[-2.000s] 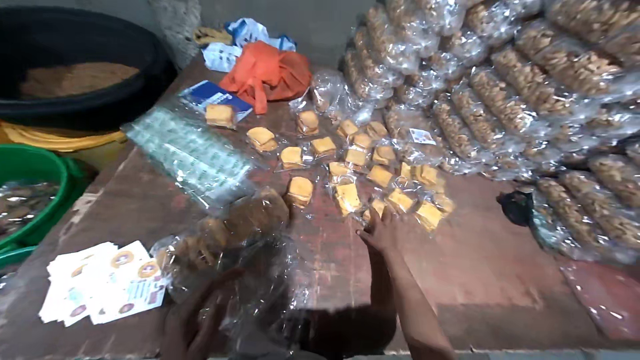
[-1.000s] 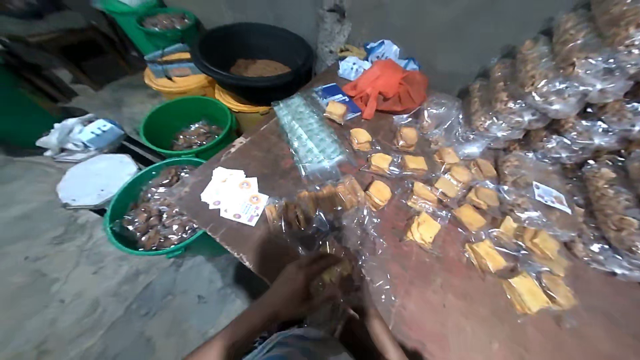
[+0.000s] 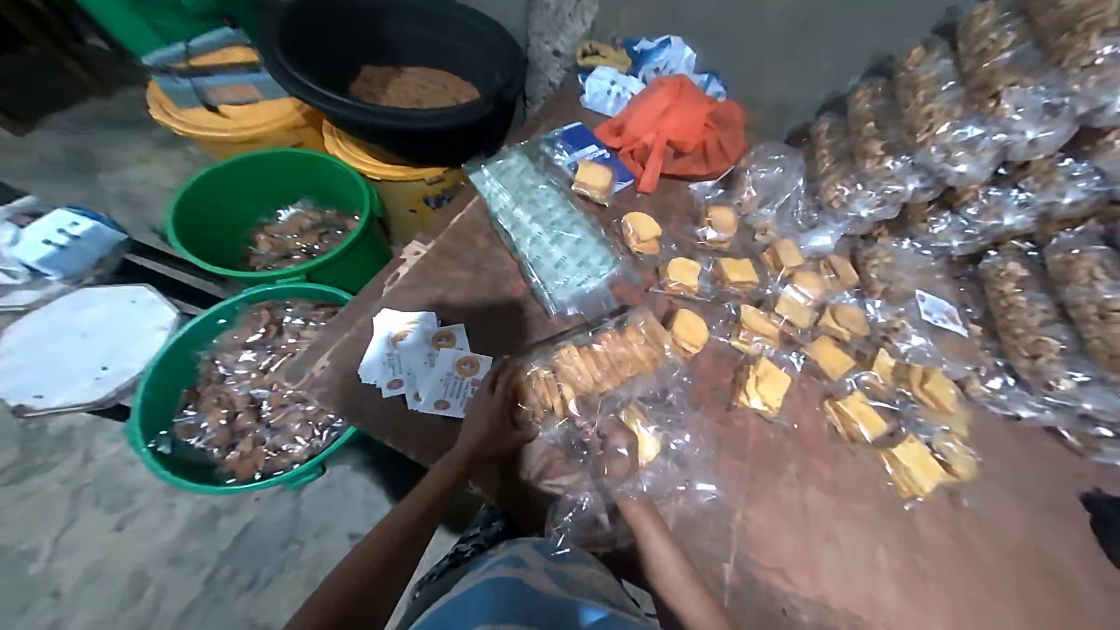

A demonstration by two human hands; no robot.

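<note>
A large clear plastic bag (image 3: 678, 468) lies at the table's near edge, with rows of small biscuit packets (image 3: 604, 354) in its far part. My left hand (image 3: 497, 416) grips the bag's left side. Behind the bag's clear film, my right hand (image 3: 612, 451) holds a small packet of yellow biscuits (image 3: 645, 436); the film partly blurs its fingers. Many similar biscuit packets (image 3: 766, 385) are spread over the table right of the bag. Printed paper labels (image 3: 429, 359) lie in a loose pile left of my left hand. A stack of green-patterned plastic packaging (image 3: 547, 223) lies beyond the bag.
Filled snack bags (image 3: 945, 114) are piled at the right. An orange plastic bag (image 3: 674, 127) sits at the table's back. Left of the table stand two green tubs (image 3: 144, 416) with packets, a black basin (image 3: 499, 118) on yellow-lidded buckets, and a white octagonal lid (image 3: 83, 350).
My right hand was among the loose packets two seconds ago and is now at the large bag with one packet. The view has swung left.
</note>
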